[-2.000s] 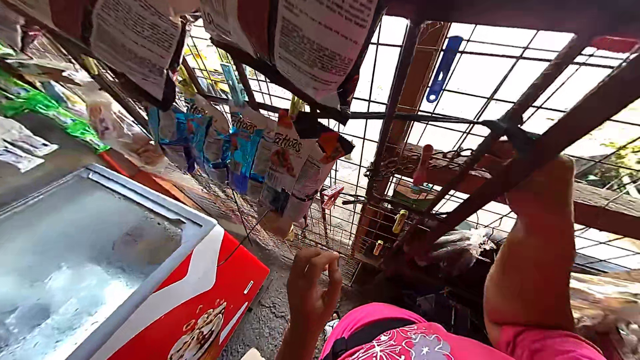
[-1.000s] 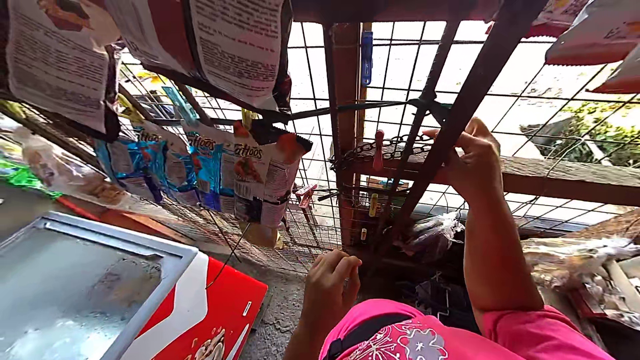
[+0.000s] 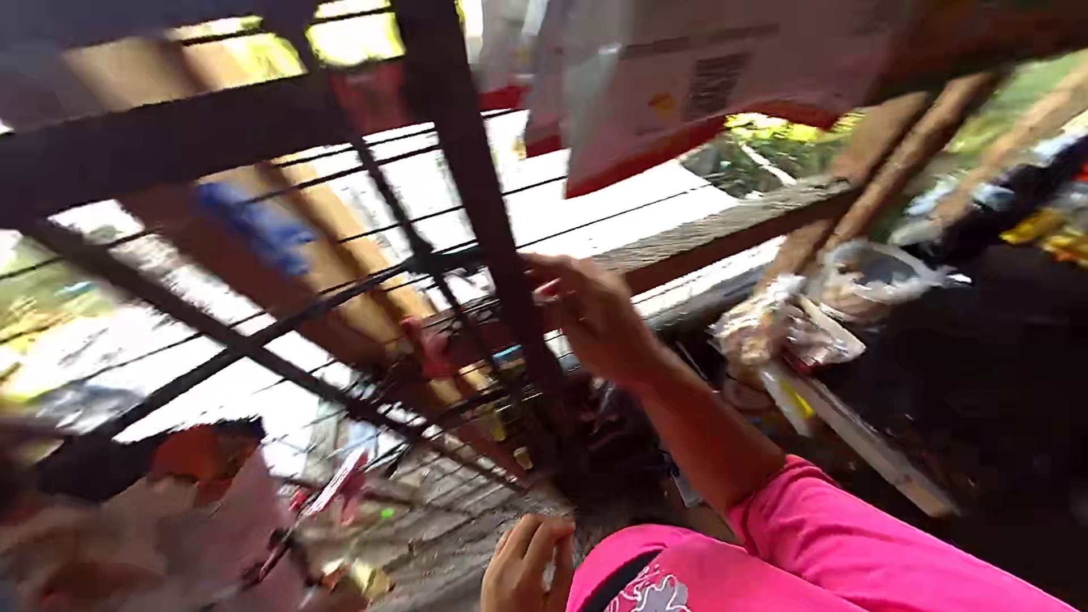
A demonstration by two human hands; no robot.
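My right hand [image 3: 591, 319] is raised at the edge of a dark door frame bar [image 3: 484, 178], its fingers bent around or against the bar; the fingertips are partly hidden. My left hand [image 3: 529, 561] hangs low at the bottom middle, fingers curled, with nothing clearly seen in it. Left of the right hand, a dark cord or tie [image 3: 416, 259] crosses the wire mesh and bars. A red clothespin-like item [image 3: 429, 348] and a blurred blue item [image 3: 255, 225] show behind the bars.
Hanging snack packets [image 3: 714, 76] cover the top right. A wooden rail [image 3: 731, 234] runs behind my right hand. Plastic bags [image 3: 790, 323] and a loose wooden board [image 3: 875, 442] lie to the right. Blurred packets [image 3: 187, 510] hang at lower left.
The view has swung strongly to the right, and the red chest freezer has left it. My right hand stays at the frame bar; my left hand stays low.
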